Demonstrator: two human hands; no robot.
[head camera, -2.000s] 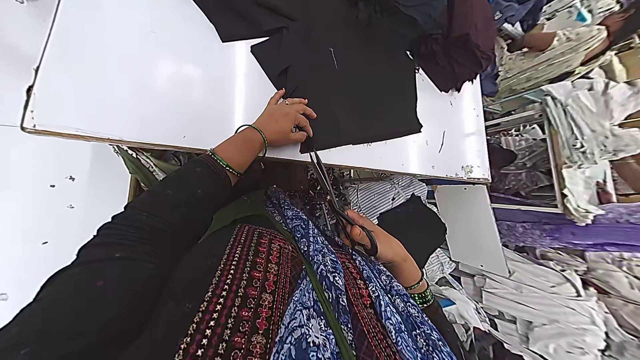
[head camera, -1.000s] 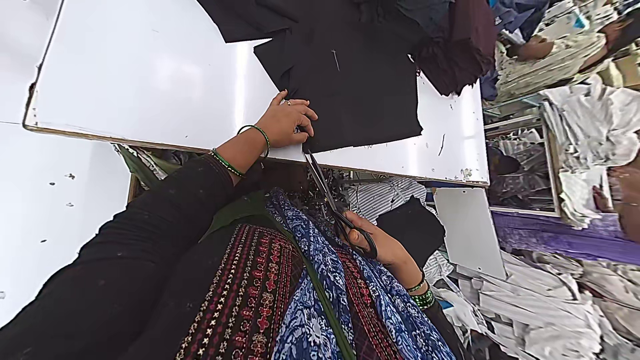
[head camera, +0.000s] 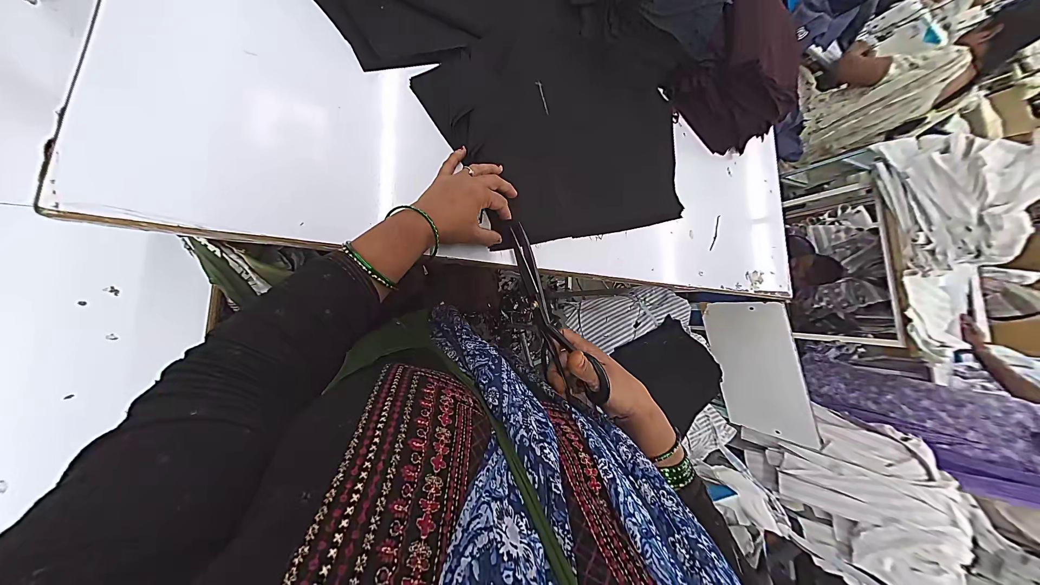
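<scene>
Black fabric (head camera: 585, 171) lies over the front edge area of the white table (head camera: 244, 146), with a short pale thread on it. My left hand (head camera: 467, 203) rests at its lower left corner, thumb and fingers pressed on the cloth; whether it pinches the cloth is unclear. My right hand (head camera: 597, 378) holds black-handled scissors (head camera: 532, 284) by their loops, below the table edge. The blades point up toward the cloth corner beside my left fingertips and look slightly apart; the tips lie at the fabric's edge.
Dark maroon cloth (head camera: 739, 77) is heaped at the table's back right. Below the edge are striped fabric (head camera: 621, 313), a black cloth piece (head camera: 670, 370) and a pale board (head camera: 760, 370). White garments (head camera: 877, 496) are piled at right, near purple fabric (head camera: 894, 414). Other people's arms show at far right.
My left hand stays at the cloth corner. The scissors in my right hand have shifted only slightly at the fabric's edge. Another person's arm now shows at the far right.
</scene>
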